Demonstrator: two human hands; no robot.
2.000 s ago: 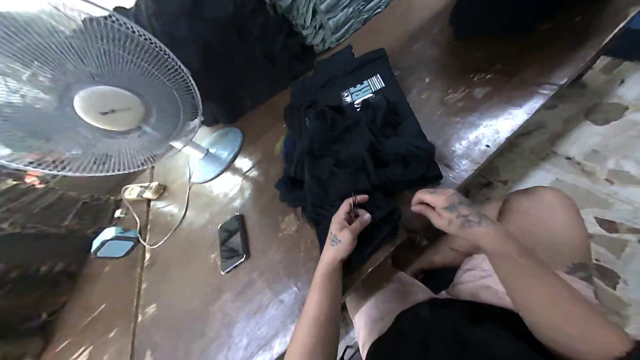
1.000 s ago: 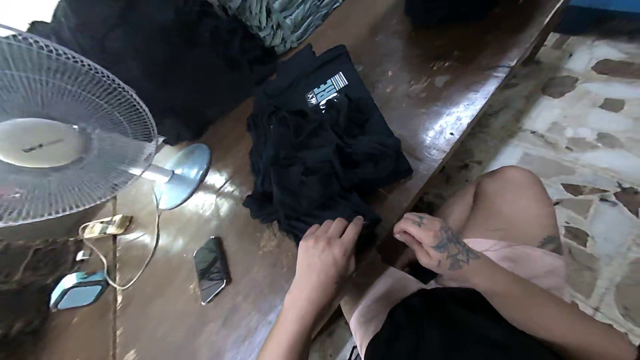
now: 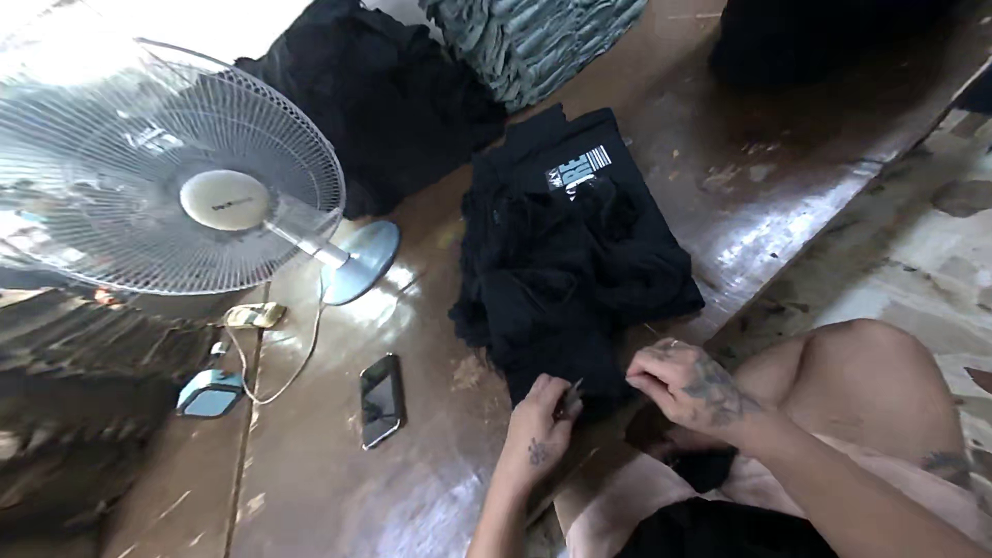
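Observation:
Black garments [image 3: 535,287] lie rumpled on the wooden table, over a folded black garment with a white and blue print [image 3: 577,170]. My left hand [image 3: 550,418] rests at their near edge, closed around a small metal tool [image 3: 573,387], perhaps thread snips, whose tip shows above the fingers. To its right, my right hand [image 3: 682,380] is at the lower right corner of the cloth, thumb and fingertips pinched together. Whether a bit of cloth or thread is between them cannot be told.
A fan [image 3: 232,200] stands on the left, beside a smartphone [image 3: 381,401], a light blue device [image 3: 209,394] and a white cable [image 3: 311,349]. Piles of black cloth [image 3: 380,101] and grey-green cloth [image 3: 535,46] lie behind. The table's edge [image 3: 821,232] runs along the right.
My left hand lay palm down with its fingers over the cloth a second ago; it is now turned, and the metal tool shows in it. The view has shifted.

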